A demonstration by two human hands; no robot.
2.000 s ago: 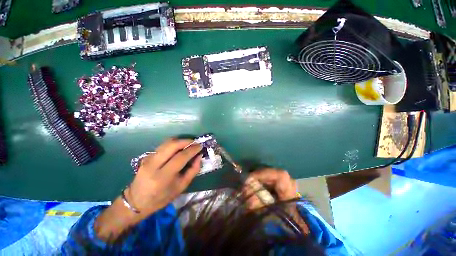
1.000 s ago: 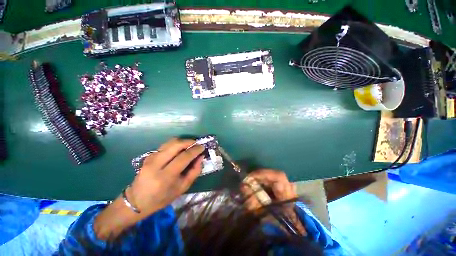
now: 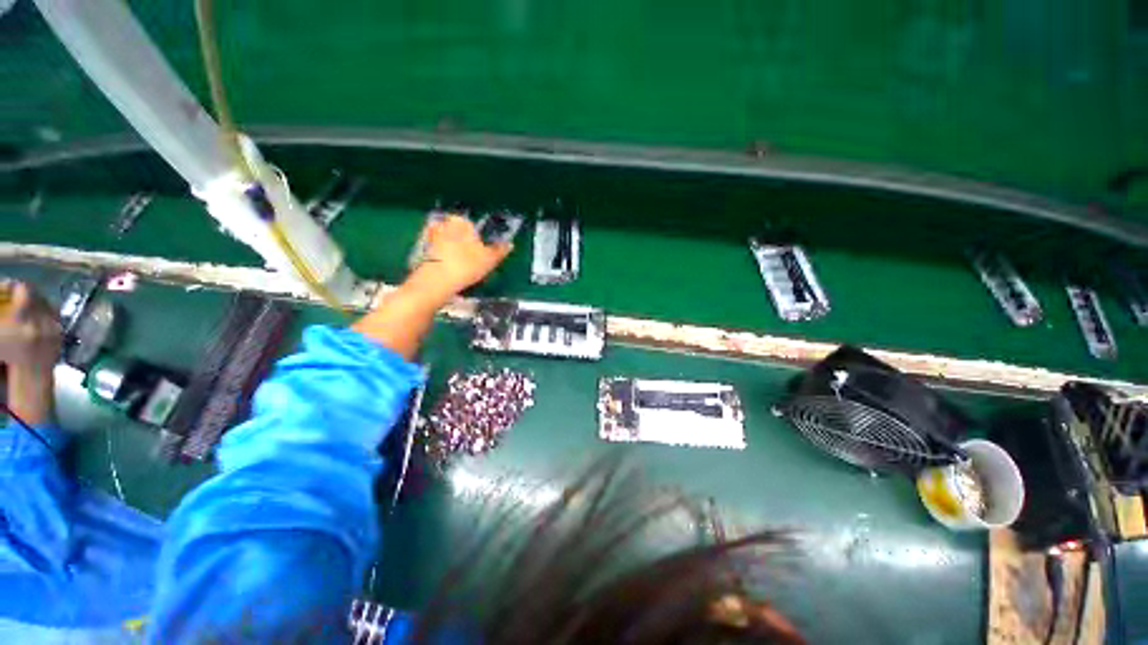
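My left hand (image 3: pixel 456 261) reaches across the rail onto the green conveyor, at a phone assembly (image 3: pixel 501 227) beside its fingers. Whether it grips the assembly is unclear. My right hand (image 3: pixel 758 620) shows only as a blurred patch of skin at the bottom edge, largely behind hair; its fingers and anything in them are hidden. One phone assembly (image 3: pixel 541 330) rests at the dividing rail and another (image 3: pixel 674 413) lies flat on the bench. The heap of small pink-purple and silver components (image 3: pixel 478 411) lies right of my left sleeve.
More assemblies (image 3: pixel 791 280) lie spaced along the conveyor. A white pipe (image 3: pixel 189 139) with a yellow cord slants down beside my left arm. Dark ribbed rows (image 3: pixel 227 378) and another person's hand (image 3: pixel 28 347) are left. The fume fan (image 3: pixel 869 428) and white cup (image 3: pixel 995 485) stand right.
My left hand has left the assembly at the bench's front and moved forward onto the conveyor. The view has shifted up and left. My right hand is mostly out of view, the soldering iron no longer visible.
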